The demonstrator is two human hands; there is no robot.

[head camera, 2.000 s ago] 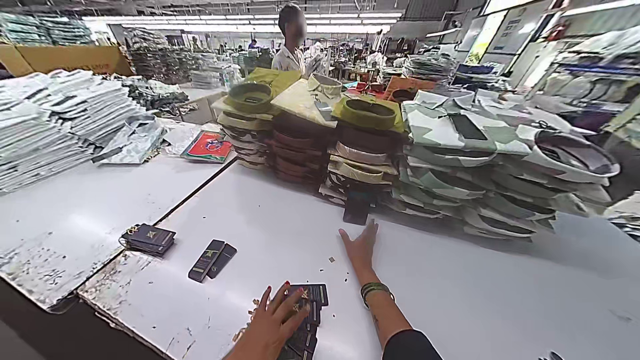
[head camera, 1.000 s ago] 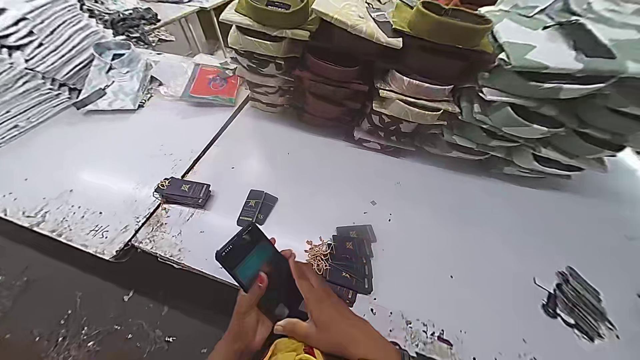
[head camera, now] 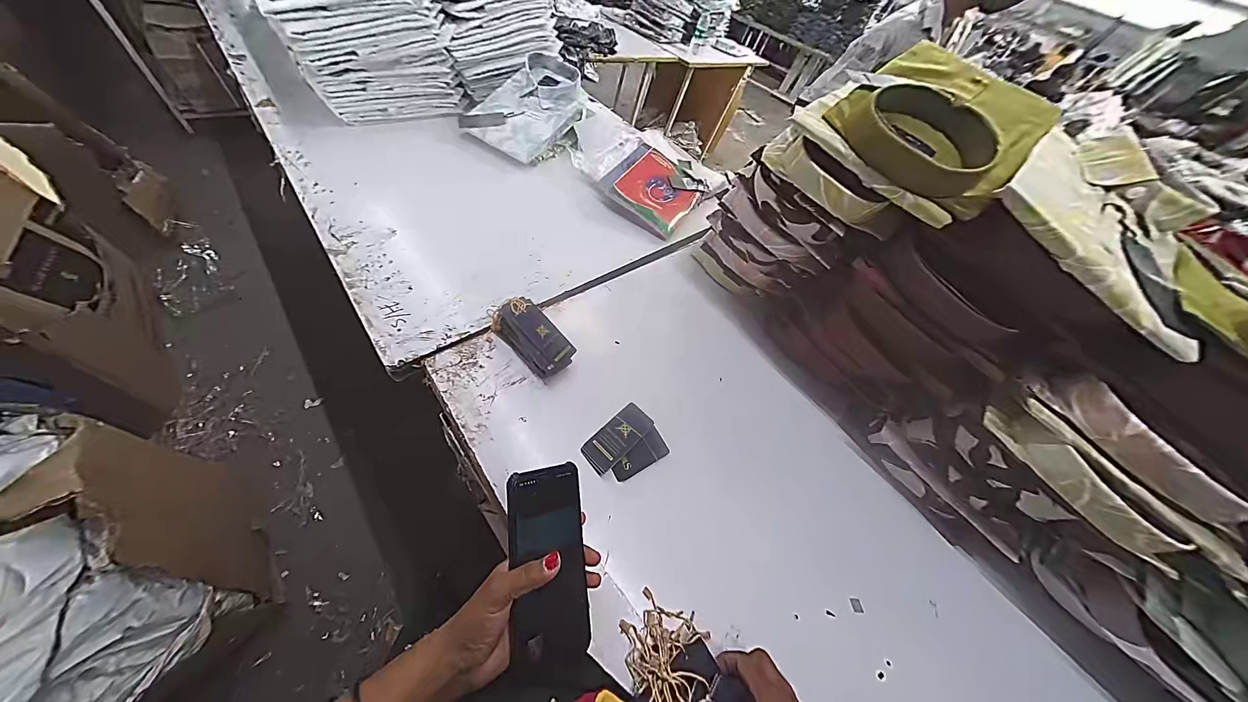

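My left hand (head camera: 492, 619) holds a black smartphone (head camera: 548, 565) upright, its thumb across the screen. At the bottom edge, my right hand (head camera: 759, 677) is partly cut off by the frame, with its fingers at a bunch of dark hang tags (head camera: 694, 661) with tan strings (head camera: 655, 643); whether it grips them cannot be told. Farther up the white table lie two overlapping groups of dark tags (head camera: 624, 441). A stack of dark tags (head camera: 534, 336) with strings sits near the joint between the tables.
Folded shirts with green collars (head camera: 926, 136) and camouflage cloth are piled along the right. White folded garments (head camera: 361, 58), a bagged shirt (head camera: 531, 107) and a red packet (head camera: 653, 187) lie on the far table. An opened cardboard box (head camera: 146, 497) stands on the littered floor at left.
The phone lay by the garment piles two seconds ago; one second ago both hands were at it. Now my left hand alone holds it, and my right is down at the tags. The view has swung left.
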